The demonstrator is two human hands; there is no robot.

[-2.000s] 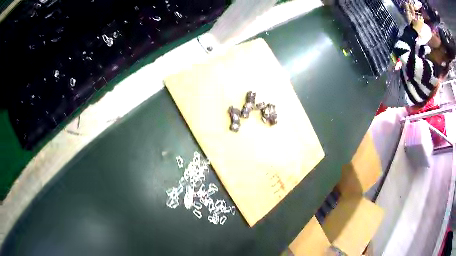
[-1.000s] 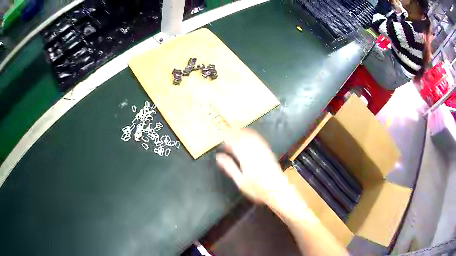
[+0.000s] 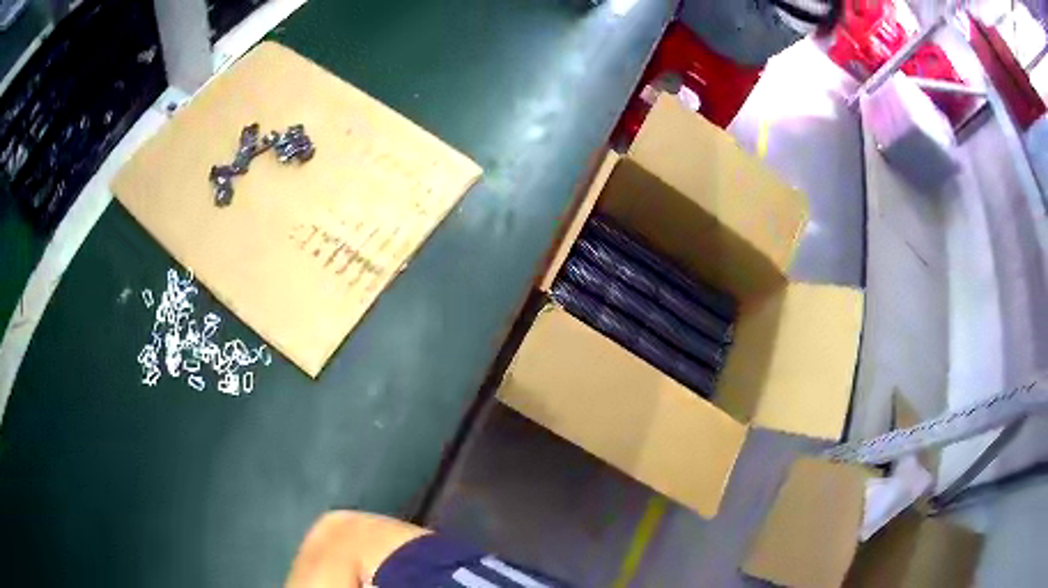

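Note:
Neither of my hands is in view. The tan cardboard sheet [image 3: 270,247] lies on the dark green bench mat at the left. A small cluster of dark components [image 3: 294,144] sits on its upper part. A loose pile of small white open rings [image 3: 175,333] lies on the mat beside the sheet's lower left edge. An open cardboard carton [image 3: 626,408] stands below the bench edge, with several ridged black trays [image 3: 644,304] upright inside it.
A bare limb with dark, white-striped cloth [image 3: 483,569] is cut off at the bottom edge. Black trays [image 3: 92,92] lie beyond the pale ledge [image 3: 69,236], near a grey post [image 3: 184,40]. Red items [image 3: 701,75] and more cardboard [image 3: 810,523] are at the right.
The view has swung right and down, so the sheet and rings sit further left and the carton is more central. The bare hand, seen blurred over the bench a second ago, has left the picture.

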